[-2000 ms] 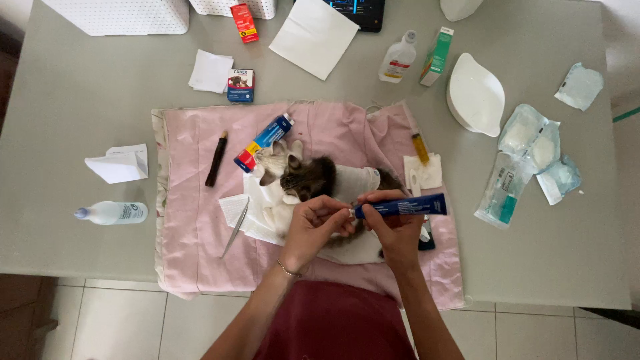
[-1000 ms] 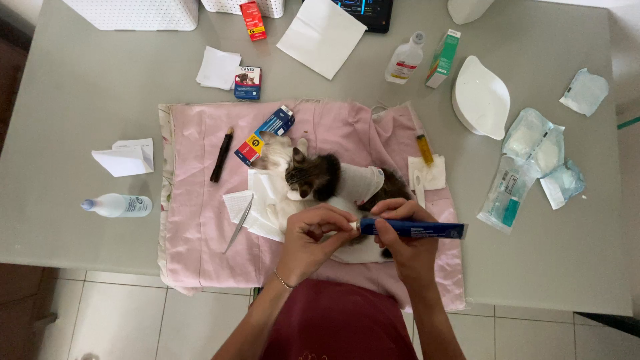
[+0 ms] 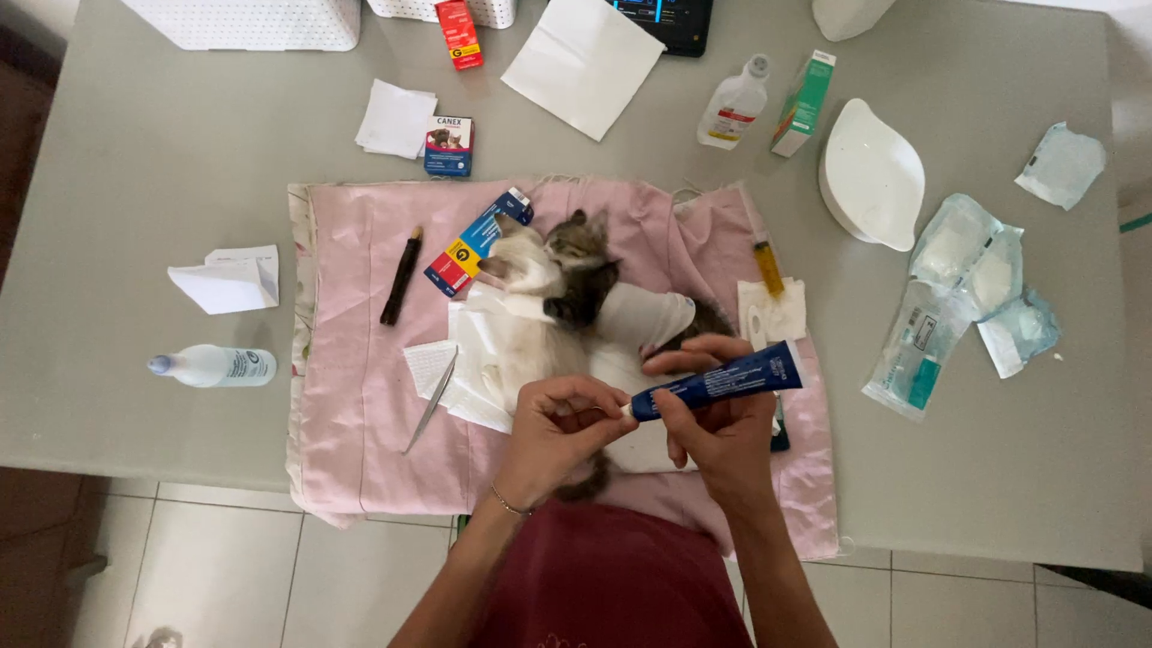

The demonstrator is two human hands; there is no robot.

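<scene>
My right hand [image 3: 720, 414] holds a dark blue ointment tube [image 3: 720, 382] tilted over the cloth. The fingertips of my left hand [image 3: 567, 427] pinch the tube's white tip or cap; which of these is unclear. Beyond my hands, a pale kitten [image 3: 531, 346] and a dark tabby kitten [image 3: 585, 292] with a white wrap [image 3: 643, 315] round its body lie together on a pink cloth [image 3: 360, 378]. Metal tweezers [image 3: 432, 400] rest left of my hands, partly on white gauze [image 3: 472, 360]. A blue, yellow and red box [image 3: 477, 243] lies by the pale kitten's head.
A dark stick-like object [image 3: 401, 277] and an amber-filled syringe [image 3: 767, 261] flank the kittens. A white-blue bottle [image 3: 216, 366] lies left. Right are a white dish [image 3: 868, 175] and opened packets [image 3: 936, 297]. A clear bottle [image 3: 733, 103], small cartons [image 3: 448, 147] and white baskets [image 3: 252, 22] stand farther back.
The tabby kitten has raised its head and turned it away from my body, beside the pale kitten's head. Some fingers of my right hand have spread from the tube.
</scene>
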